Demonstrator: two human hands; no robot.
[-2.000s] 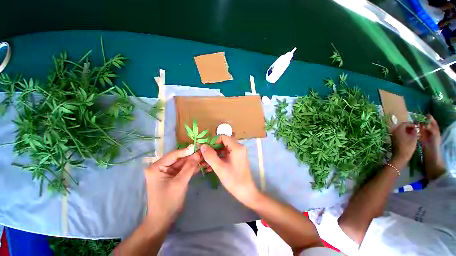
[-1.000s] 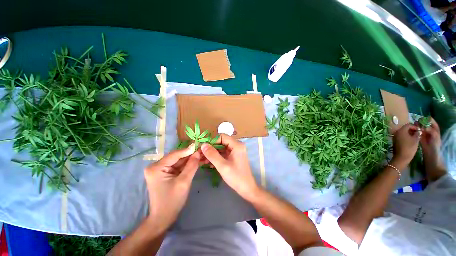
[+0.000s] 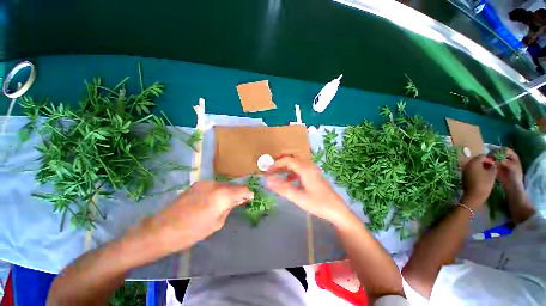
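My left hand (image 3: 206, 209) reaches in over the cloth, palm down. Its pinched fingertips are at the small leaf cluster (image 3: 259, 207) below the cardboard pad; whether they grip a sprig is unclear. My right hand (image 3: 308, 188) is blurred, with curled fingers just right of the round white glue cup (image 3: 265, 162); whether it holds anything is hidden. The cup is on the lower part of the brown cardboard work pad (image 3: 257, 140). Some green leaves show between my hands.
A spiky branch pile (image 3: 99, 149) lies left, a dense leaf pile (image 3: 392, 167) right. Beyond the pad are a cardboard scrap (image 3: 256, 96) and a glue bottle (image 3: 327, 94). A tape roll (image 3: 31, 86) is far left. Another person's hands (image 3: 482, 176) work at the right.
My hands have moved apart from their shared pinch on the leaf sprig. My left hand has turned palm down; my right fingers are apart from it, beside the cup. The view has shifted.
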